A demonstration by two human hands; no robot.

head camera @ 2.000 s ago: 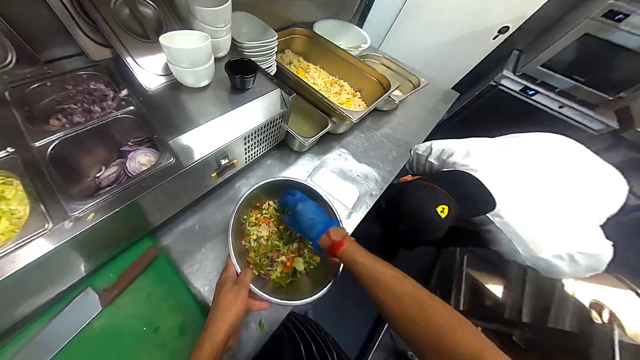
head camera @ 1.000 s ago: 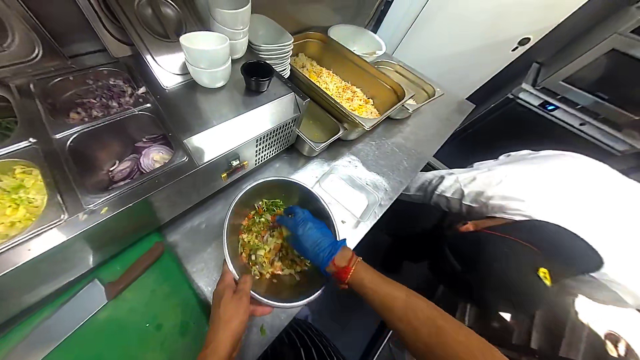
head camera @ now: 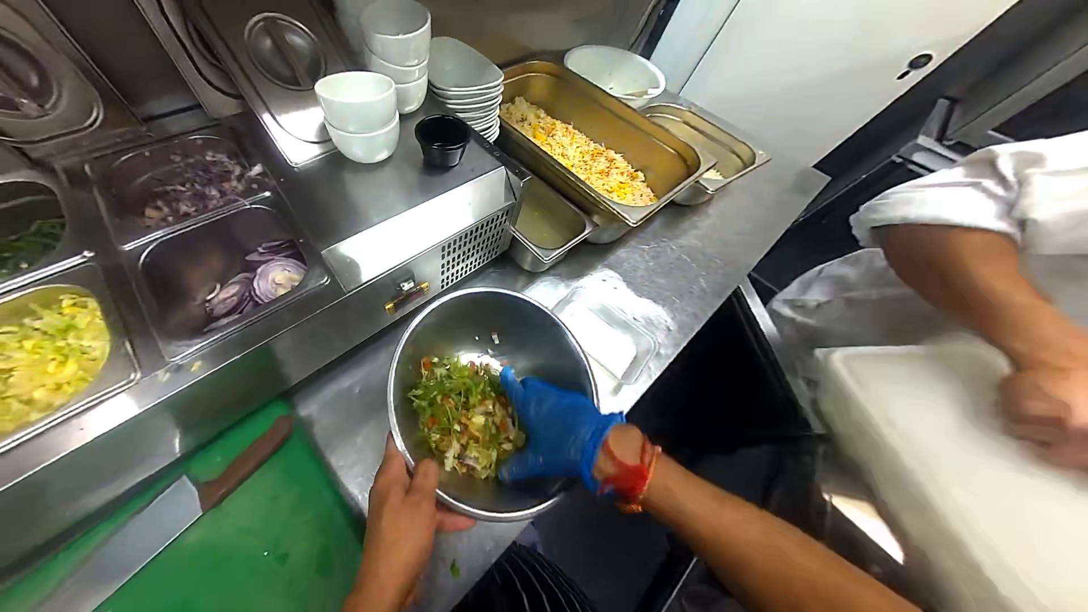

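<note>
A round stainless steel mixing bowl (head camera: 544,340) holds chopped mixed salad (head camera: 467,416), heaped toward its left side. My bare left hand (head camera: 408,510) grips the bowl's lower left rim, thumb on top and fingers underneath. Inside the bowl, my right hand (head camera: 552,429) in a blue glove rests against the right side of the salad; its fingertips are partly hidden, and whether it grasps any salad is unclear. A red string bracelet (head camera: 631,472) circles the right wrist.
Left of the bowl, a knife (head camera: 161,523) lies on a green cutting board (head camera: 280,527). Behind are pans of sliced onion (head camera: 276,279) and shredded lettuce (head camera: 51,357), stacked white bowls (head camera: 361,119) and a rice pan (head camera: 586,161). At right, a co-worker's hand (head camera: 1050,408) is over a white container (head camera: 901,425).
My right hand has shifted toward the bowl's lower right, and the salad is now gathered at the left. The co-worker, earlier bent over, now shows an arm above a white container.
</note>
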